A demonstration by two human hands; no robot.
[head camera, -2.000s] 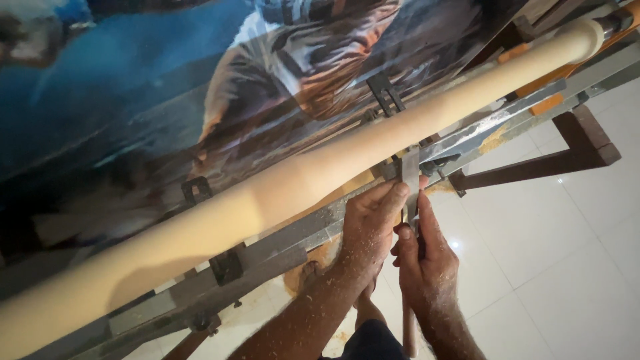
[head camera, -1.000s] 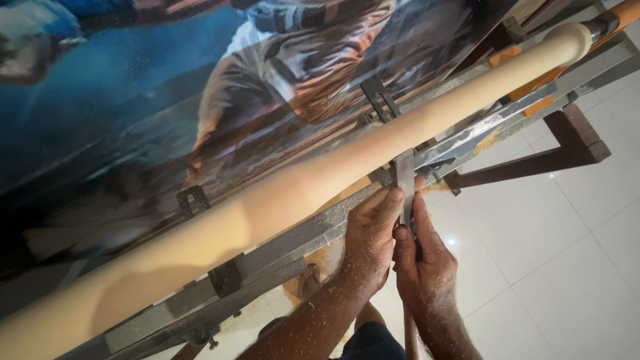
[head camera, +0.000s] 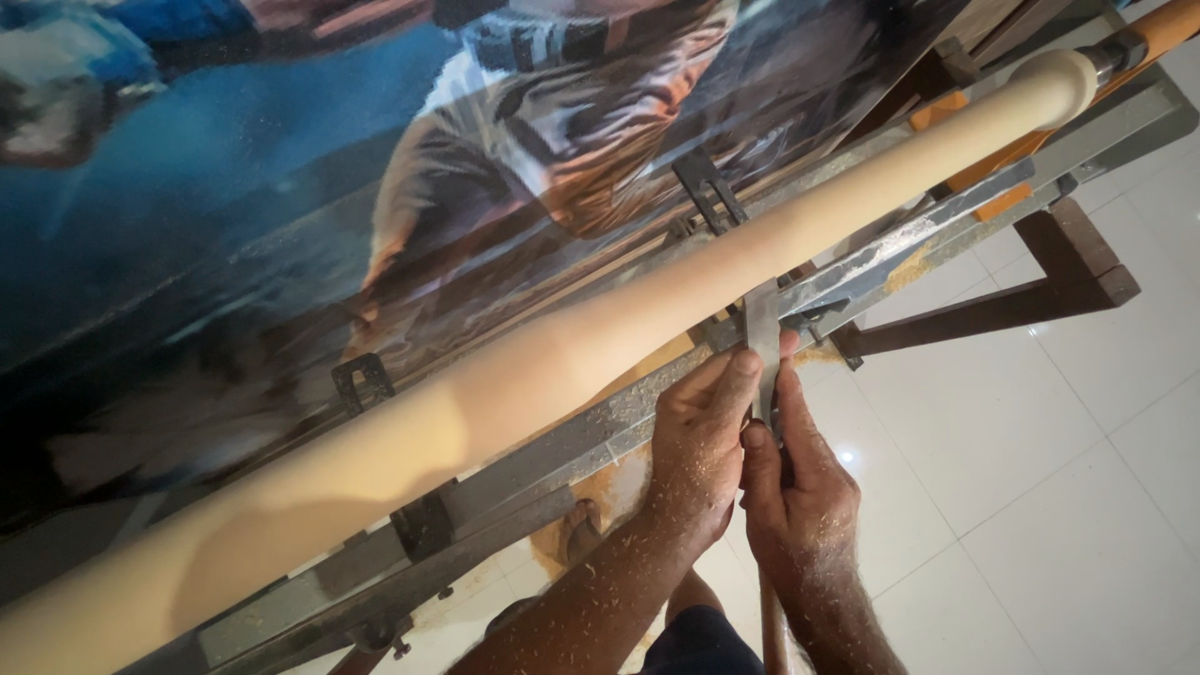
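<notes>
A long pale wooden workpiece, shaped like a baseball bat with a rounded knob at the upper right, lies diagonally on a lathe. Its surface looks smooth and blurred. My left hand grips the flat metal blade of a turning tool, thumb on top. The blade's upper end meets the lower edge of the workpiece. My right hand is closed around the same tool just below and to the right, and the wooden handle runs down beneath my right wrist. Wood shavings cover both hands and forearms.
Grey metal lathe rails run below the workpiece, with a tool rest right of the blade. Black slotted brackets stand behind it. A large painted picture fills the upper left. A dark metal leg extends over the tiled floor.
</notes>
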